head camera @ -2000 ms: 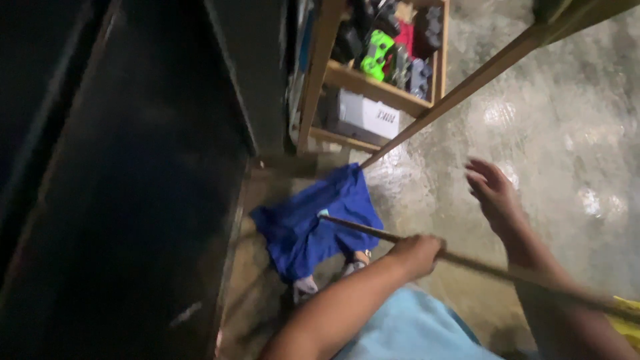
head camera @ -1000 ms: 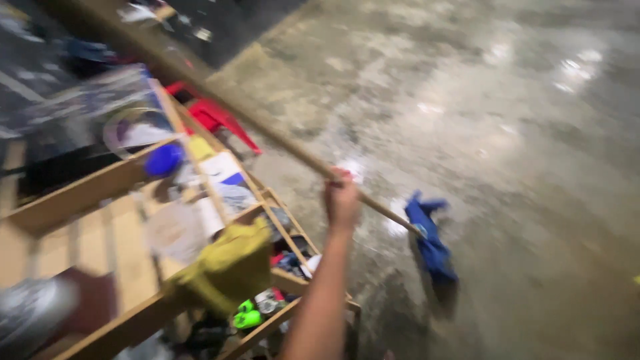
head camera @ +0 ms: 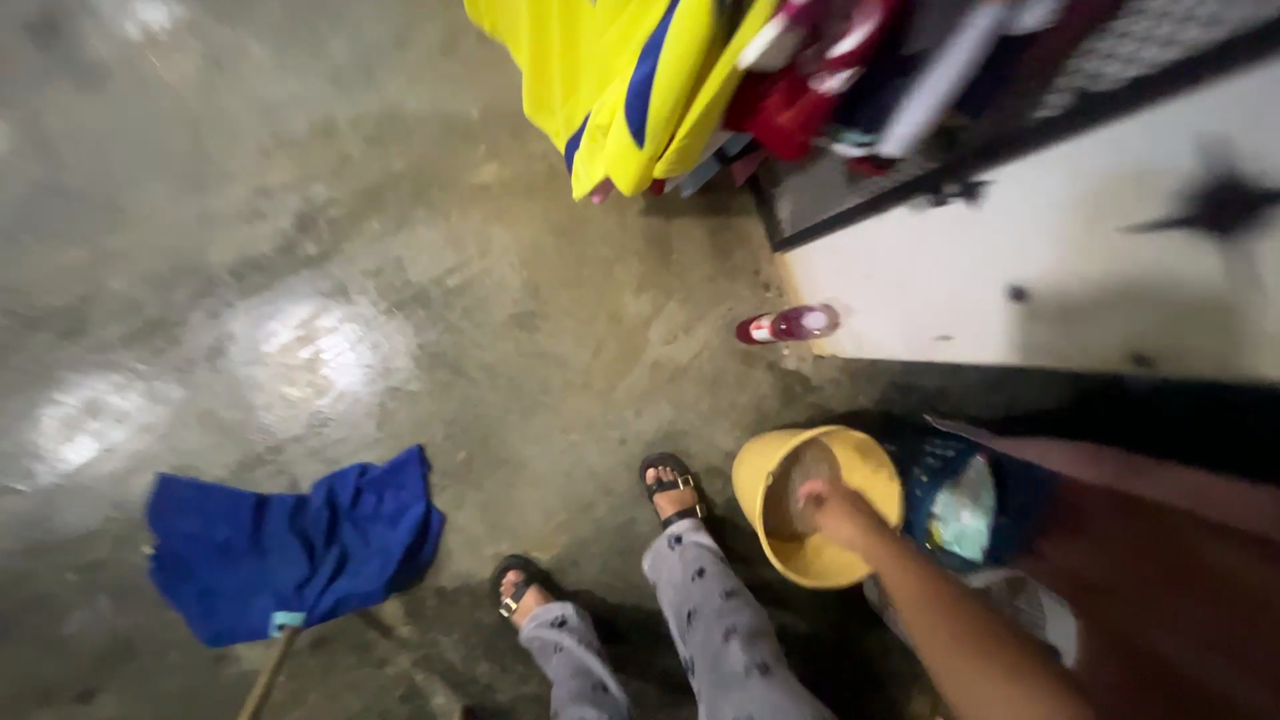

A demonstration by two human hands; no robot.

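My right hand (head camera: 835,512) reaches over a yellow plastic bucket (head camera: 752,462) that holds murky water; the fingers are blurred, and whether they grip anything cannot be told. A blue cloth (head camera: 290,545) lies spread on the wet concrete floor at the lower left, with the head end of a wooden pole (head camera: 266,680) at its lower edge. The pole runs out of view at the bottom. My left hand is not in view. My feet in black sandals (head camera: 672,488) stand between the cloth and the bucket.
A bottle of dark pink liquid (head camera: 790,325) stands by a white wall (head camera: 1050,280). Yellow clothing (head camera: 640,100) and other garments hang at the top. A bag (head camera: 965,500) sits right of the bucket. Light glares on the wet floor.
The view has swung widely, away from the wooden shelf to the bucket. A hand held the pole one second ago; now my right hand is over the bucket, and the cloth lies spread.
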